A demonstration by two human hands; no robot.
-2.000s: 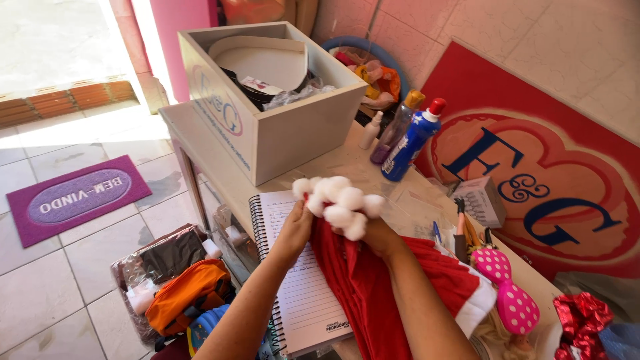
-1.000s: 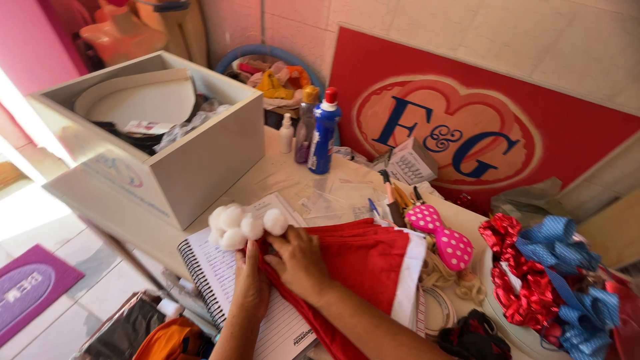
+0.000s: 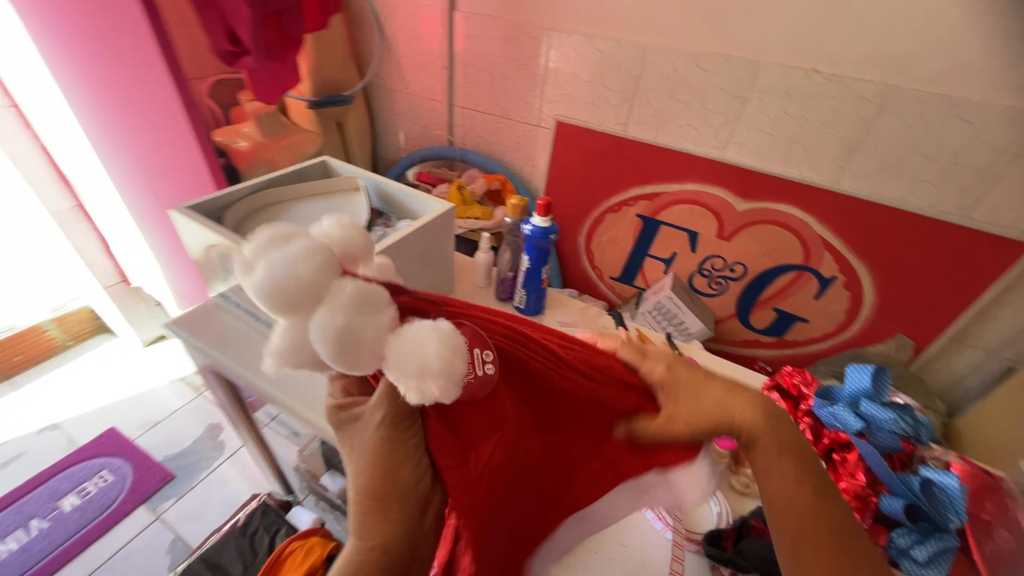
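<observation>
A stack of red cloth Santa hats (image 3: 544,416) with white brims is held up above the table. Several white pompoms (image 3: 352,320) bunch together at its tip, on the left. My left hand (image 3: 392,456) grips the hats just below the pompoms. My right hand (image 3: 672,384), slightly blurred, lies against the upper right of the red cloth with its fingers spread; whether it pinches any cloth cannot be told. A round tag (image 3: 480,362) with writing shows on the cloth beside the pompoms. The hats hide much of the table.
A white open box (image 3: 424,256) holding goods stands at the table's back left. Behind the hats are a blue bottle (image 3: 534,260), a purple-tinted bottle (image 3: 510,256) and a small white bottle (image 3: 483,260). A red sign (image 3: 800,200) leans on the wall. Red and blue ribbon bows (image 3: 868,400) lie at right.
The hats have risen from over the spiral notebook and table, with my left hand near the pompoms. My right hand has moved away from the pompoms, right along the cloth. The view has shifted.
</observation>
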